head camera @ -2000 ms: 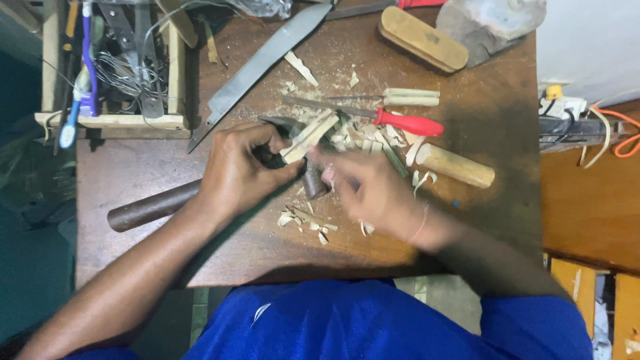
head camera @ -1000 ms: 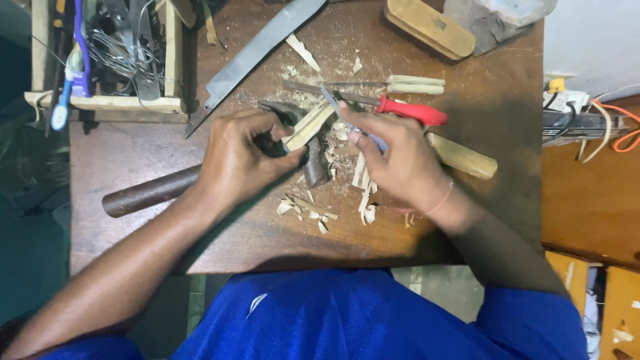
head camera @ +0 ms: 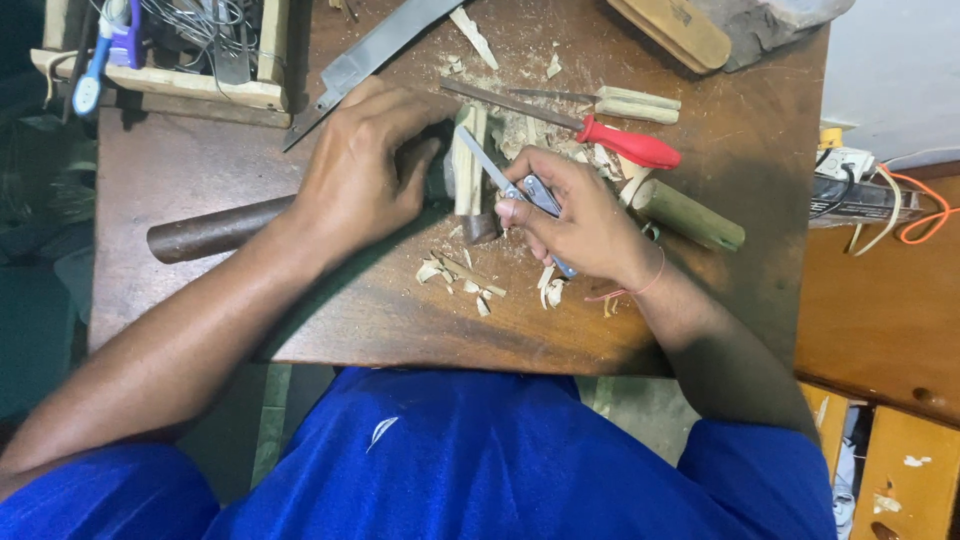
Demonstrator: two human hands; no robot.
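My left hand (head camera: 375,161) is at the upper end of a split, pale wooden piece (head camera: 469,161), its fingertips on it. The piece stands roughly lengthwise over the metal head of a hammer-like tool (head camera: 480,227), whose body is mostly hidden. In my right hand (head camera: 581,214) is a folding multi-tool (head camera: 541,196) with its narrow blade out, the tip close to the wood's right side. A red-handled file (head camera: 630,144) lies just beyond, beside a thin blade with a split wooden handle (head camera: 637,105). A round wooden stick (head camera: 690,216) rests right of my right hand.
Wood shavings (head camera: 484,289) litter the table (head camera: 375,337). A large machete-like blade (head camera: 375,52) lies at the upper left, near a wooden box (head camera: 195,90) of wire and tools. A dark pipe-like bar (head camera: 221,229) runs under my left forearm. A wooden-backed brush (head camera: 675,34) and a grey stone (head camera: 765,30) lie top right.
The wooden piece has turned from slanted to nearly lengthwise, and my left hand has shifted to its far end. The multi-tool's blade now points up and left beside it.
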